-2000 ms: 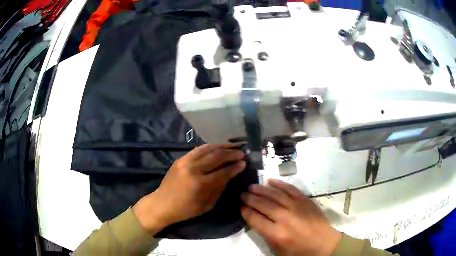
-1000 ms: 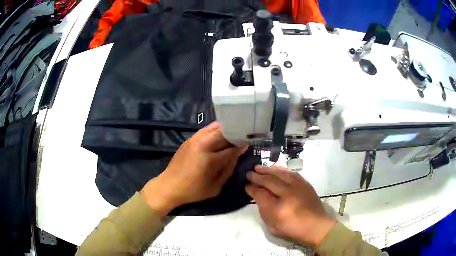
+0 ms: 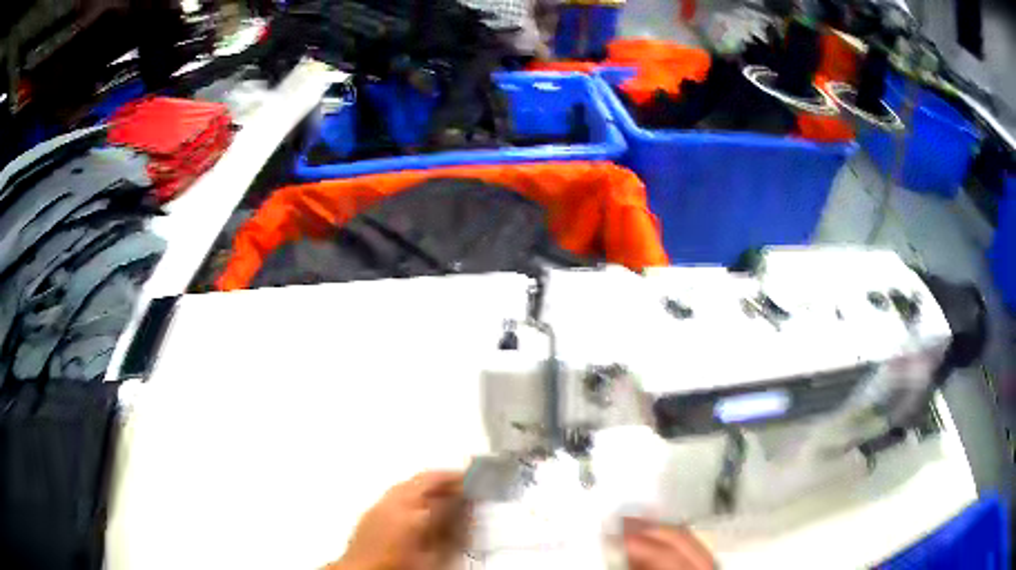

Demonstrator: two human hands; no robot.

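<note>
My left hand (image 3: 414, 521) is low in the picture, left of the needle area, blurred and cut off by the lower edge. My right hand (image 3: 666, 546) is at the lower edge, right of the needle area, also blurred and cut off. A small grey patch (image 3: 490, 479) shows at my left fingertips; I cannot tell if it is held. Pale blur lies between the hands. The white sewing machine (image 3: 602, 334) stands beyond them, its foot and needle unclear. No black panel shows under the machine head.
An orange-lined bin (image 3: 262, 232) holding dark cloth stands behind the table (image 3: 312, 390). Blue bins (image 3: 735, 189) are farther back. Grey cut pieces (image 3: 67, 278) and a red stack (image 3: 178, 128) are at left, with black pieces (image 3: 56, 468) nearer. Snips (image 3: 730, 473) lie below the control panel (image 3: 763, 404).
The black panel has left the table and both hands have come off it. The view has tilted up, showing bins behind. Both hands now sit lower in the picture, with my right hand farther right.
</note>
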